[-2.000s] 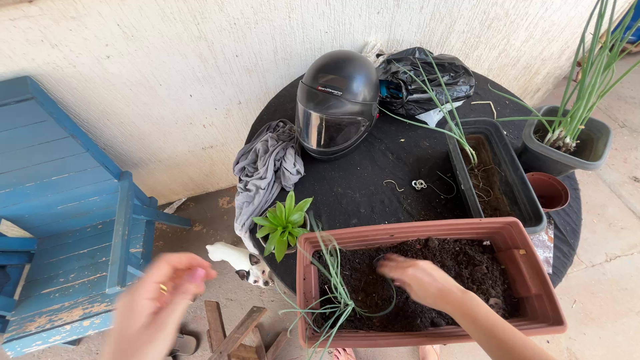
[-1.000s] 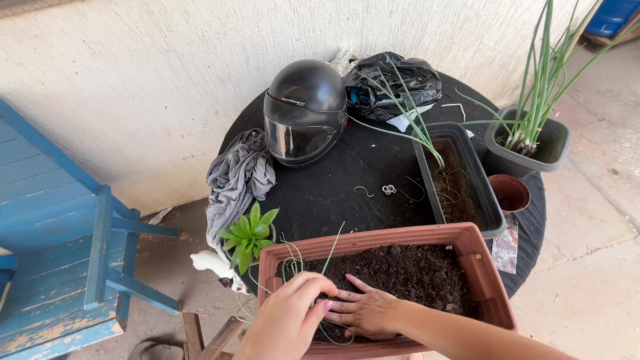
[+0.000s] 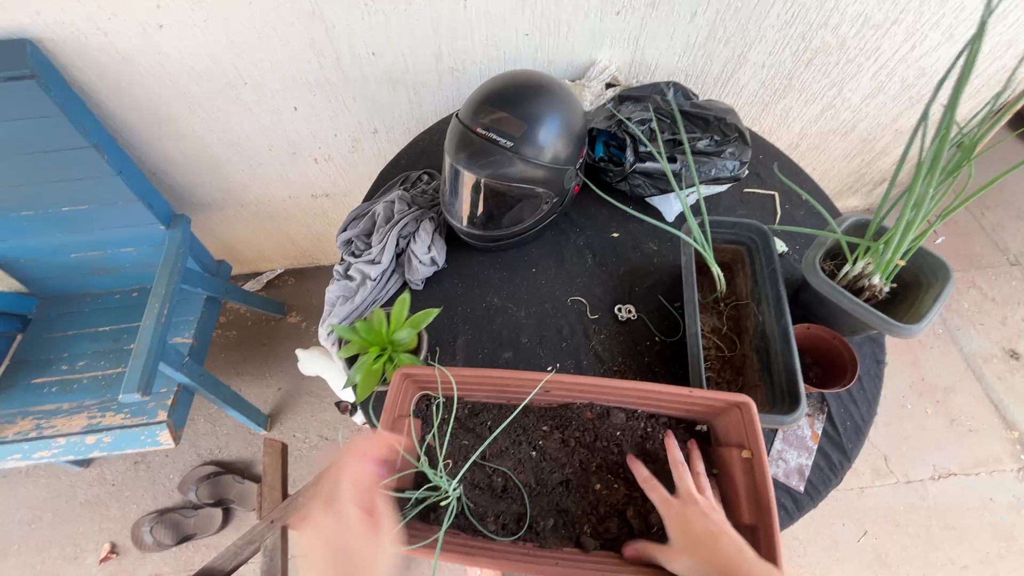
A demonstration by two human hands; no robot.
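A terracotta-coloured plastic planter (image 3: 576, 384) filled with dark soil (image 3: 560, 464) lies along the table's near edge. Thin green onion-like plants (image 3: 448, 484) stand at its left end, their leaves spreading outward. My right hand (image 3: 692, 516) rests with spread fingers on the soil at the right end, holding nothing visible. My left hand (image 3: 360, 496), blurred, is just left of the green leaves, over the planter's left edge; its grip cannot be made out. A dark rectangular planter (image 3: 788, 352) behind holds soil and a few long green onion stalks (image 3: 708, 248) with bare roots.
A black helmet (image 3: 520, 152), grey cloth (image 3: 388, 240), black plastic bag (image 3: 680, 144) and leafy potted plant (image 3: 384, 344) stand on the round table (image 3: 544, 312). At right are a grey pot of green onions (image 3: 848, 280) and a small brown pot (image 3: 828, 356). A blue chair (image 3: 88, 320) stands left.
My right hand has moved rightward across the soil from beside the green plants. My left hand, over those plants a second ago, has moved left off them.
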